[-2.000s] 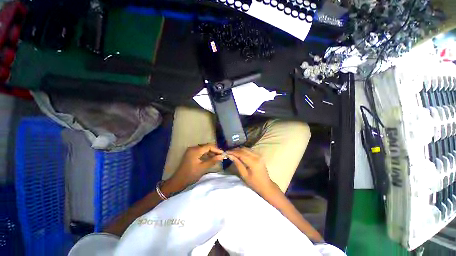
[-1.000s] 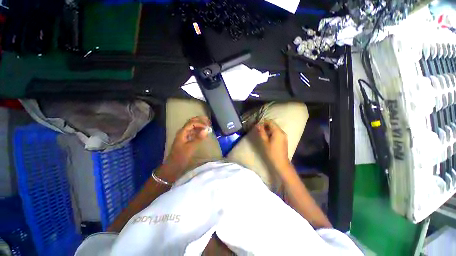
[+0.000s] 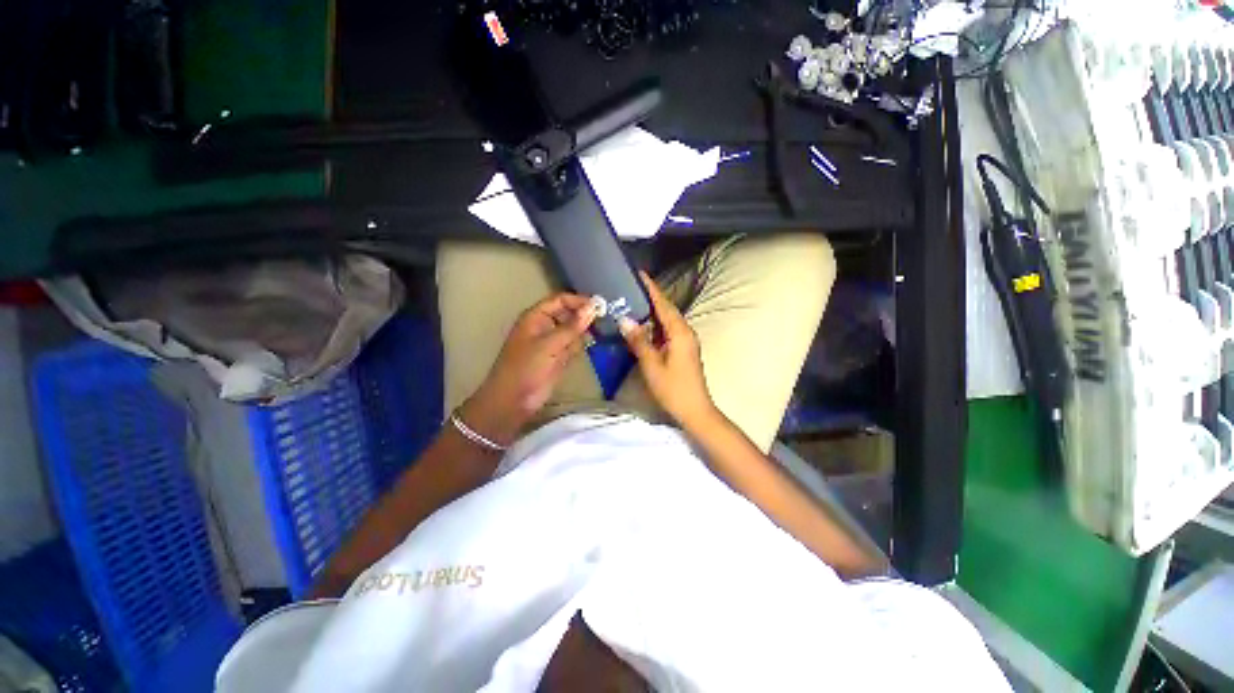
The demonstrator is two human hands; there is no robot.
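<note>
A long black lock body [image 3: 585, 237] lies over the bench edge with its near end above my lap. A black handle [image 3: 616, 115] juts from it to the upper right, and an orange-white label [image 3: 495, 29] is at its far end. White paper [image 3: 650, 186] lies under it. My left hand [image 3: 545, 345] is at the near end, with a tiny pale thing pinched at the fingertips. My right hand [image 3: 667, 355] touches the right side of the near end with its fingers.
A corded black screwdriver [image 3: 1024, 282] lies at the right beside the white foam tray [image 3: 1106, 345]. Small silver parts [image 3: 842, 61] are heaped at the back right. Thin white sticks [image 3: 823, 164] lie on the bench. Blue crates [image 3: 129, 494] stand at the left.
My hands were apart a second ago and are now together at the lock body's near end. The whole bench has shifted up and slightly left in view.
</note>
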